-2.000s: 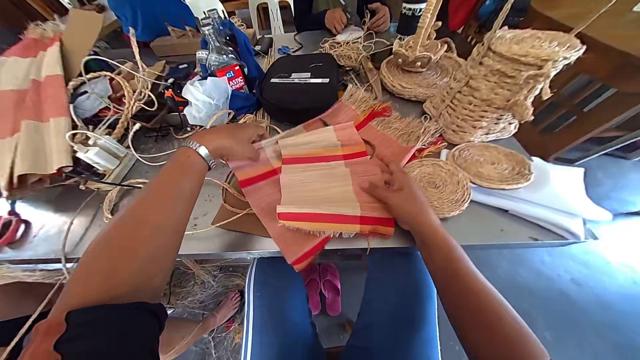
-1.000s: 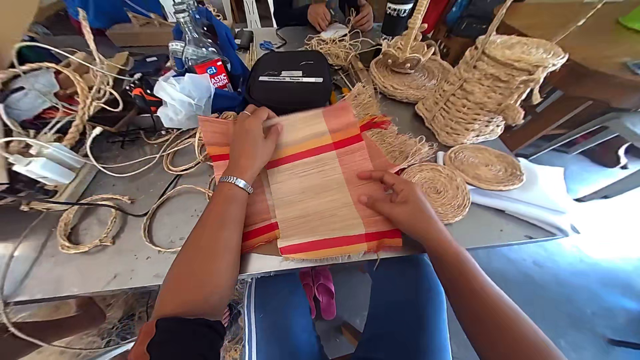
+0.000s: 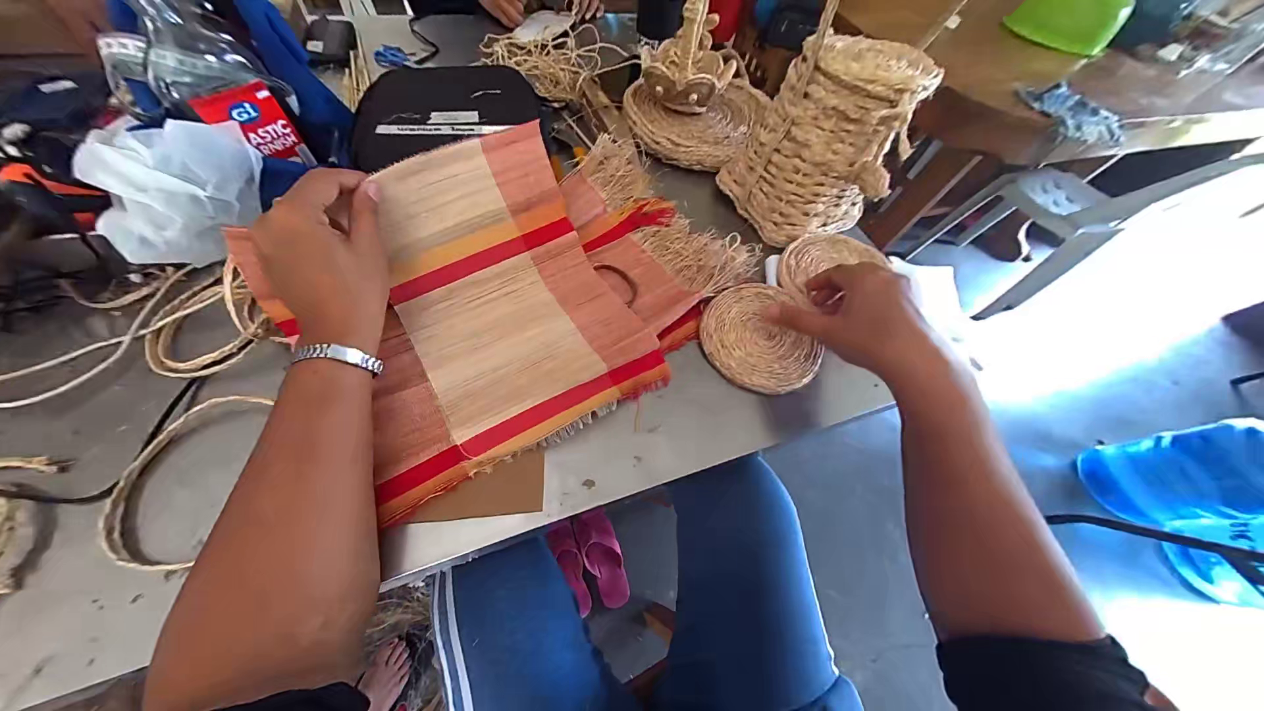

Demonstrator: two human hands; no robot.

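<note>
My left hand [image 3: 331, 252] pinches the upper left corner of a striped woven fiber cloth [image 3: 513, 326], cream with pink, red and orange bands and a frayed lower edge. It lies over more pink and red woven cloth [image 3: 400, 425], with a piece of brown cardboard [image 3: 489, 492] partly under it. My right hand [image 3: 859, 321] is off the cloth, over two round coiled fiber mats; thumb and fingers are bent close to the nearer mat [image 3: 758, 341]. The farther mat [image 3: 825, 259] is partly behind the hand. Whether the fingers touch either mat is unclear.
A black zip case [image 3: 444, 109], a plastic bottle [image 3: 188, 59] and a white plastic bag [image 3: 168, 188] stand behind. Rope coils [image 3: 197, 326] lie left. A woven basket [image 3: 834, 128] and a coiled piece with a handle [image 3: 686, 118] stand back right. Another person's hands [image 3: 538, 10] are across the table.
My right hand has left the cloth's right side and moved right to the coiled mats. My left hand remains at the cloth's upper left. The view has shifted and turned.
</note>
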